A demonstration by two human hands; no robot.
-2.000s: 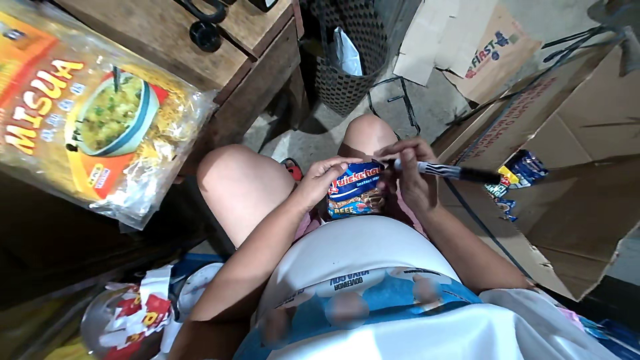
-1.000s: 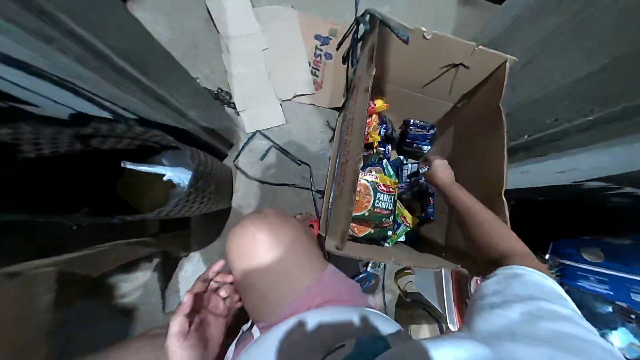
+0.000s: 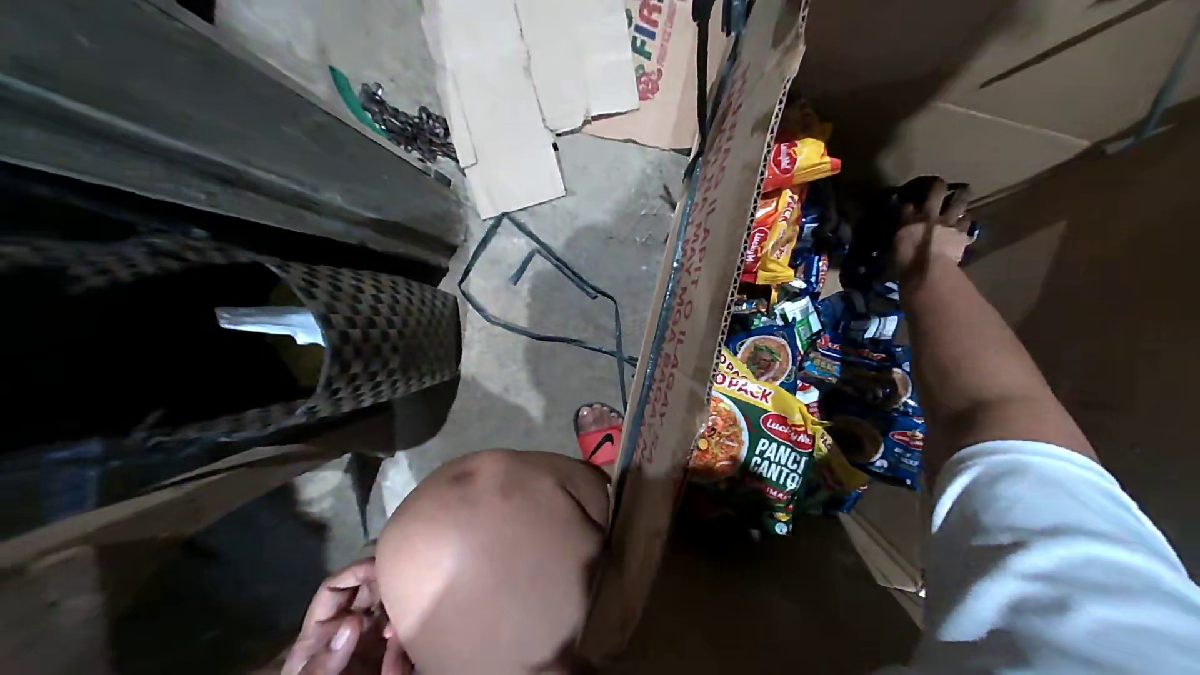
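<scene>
My right hand (image 3: 935,230) reaches deep into a large cardboard box (image 3: 680,309), over dark packs in its shadowed far part; whether it grips one cannot be told. Below and left of it lie several blue noodle packs (image 3: 848,352). A green and yellow pancit canton pack (image 3: 773,450) rests against the box's near left side, with orange and yellow packs (image 3: 773,234) farther up. My left hand (image 3: 342,623) is beside my bare knee at the bottom, its fingers curled and partly hidden; no object shows in it.
A woven basket (image 3: 389,328) with a white plastic piece (image 3: 272,323) in it lies at left. Flattened cardboard (image 3: 506,112) and a loop of dark strap (image 3: 539,333) are on the concrete floor. A small chain heap (image 3: 412,127) lies near a grey ledge (image 3: 281,141).
The view has swung toward the box. Two seconds ago both hands were at a blue noodle pack, the right with a marker; now the right is inside the box and the left beside the knee.
</scene>
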